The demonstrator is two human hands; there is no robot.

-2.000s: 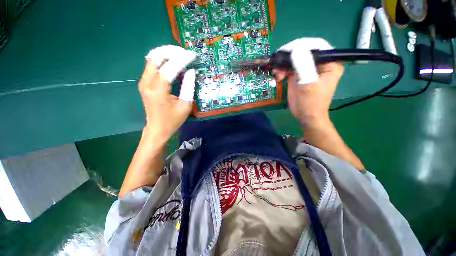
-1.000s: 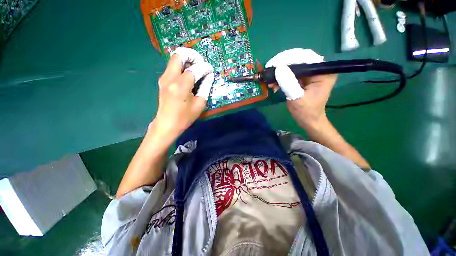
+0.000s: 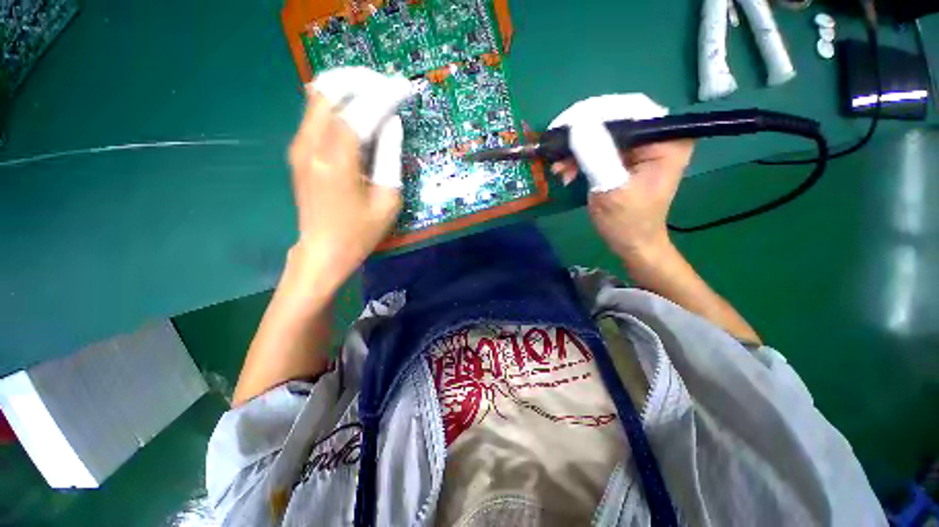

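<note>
A green circuit board panel (image 3: 479, 103) lies in an orange-brown fixture (image 3: 463, 222), slightly tilted, its near end glaring white. My right hand (image 3: 630, 170), with white finger covers, holds the black soldering iron (image 3: 700, 126). The iron's metal tip points left over the middle of the panel. My left hand (image 3: 345, 170), with white covers on thumb and fingertips, is over the panel's left edge, slightly blurred. Its fingertips are bent together; whether they hold anything cannot be seen. A thin silvery solder strand (image 3: 134, 150) lies across the mat at the left.
White-sleeved pliers (image 3: 718, 51), small white discs (image 3: 825, 36) and a small black box (image 3: 883, 82) with a glowing strip are at the upper right. The iron's cable loops at the right. Boards (image 3: 33, 36) are at the far left corner. A white-grey box (image 3: 113, 396) stands lower left.
My left hand has moved left, away from the iron tip. The iron stays over the panel. The panel and fixture sit further left in view than two seconds ago.
</note>
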